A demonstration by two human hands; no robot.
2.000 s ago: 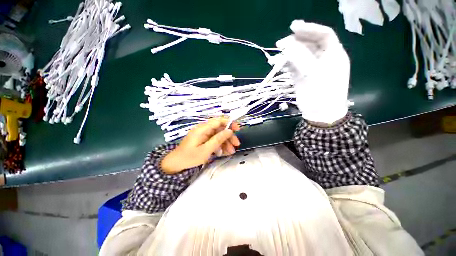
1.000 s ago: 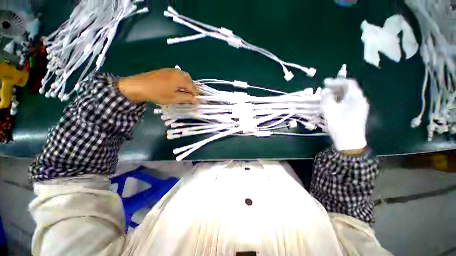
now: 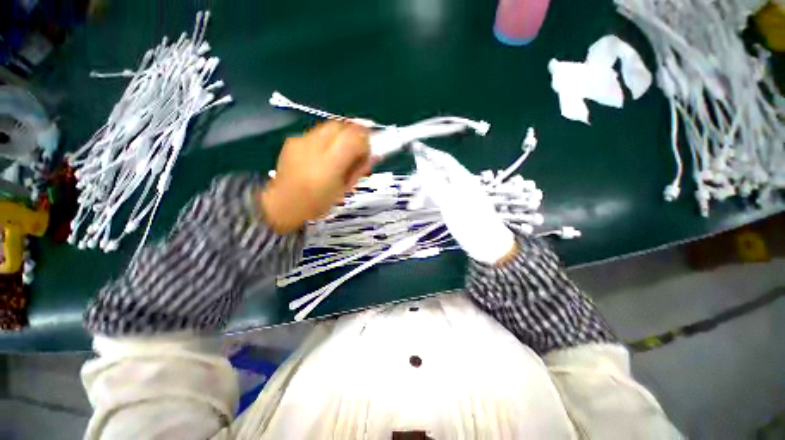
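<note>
My left hand (image 3: 318, 172), bare and slightly blurred, is closed on a white cable assembly (image 3: 448, 127). One end of it sticks out to the upper left and the other to the right, above the centre bundle. My right hand (image 3: 460, 202), in a white glove, lies over the bundle with its fingertips close under the held cable. Blur hides whether they grip it. The centre cable bundle (image 3: 379, 234) lies on the green bench, partly hidden by both hands, with connector ends showing at both sides.
Another white cable bundle (image 3: 142, 142) lies at left, and a looser pile (image 3: 727, 112) at far right. A crumpled white cloth or glove (image 3: 590, 82) and a pink bottle with a blue end (image 3: 521, 19) lie behind. A yellow-handled tool (image 3: 15, 232) is at the far left edge.
My left hand has moved from the bundle's left end and taken hold of the cable assembly that lay behind it. My right hand has moved left from the bundle's right end.
</note>
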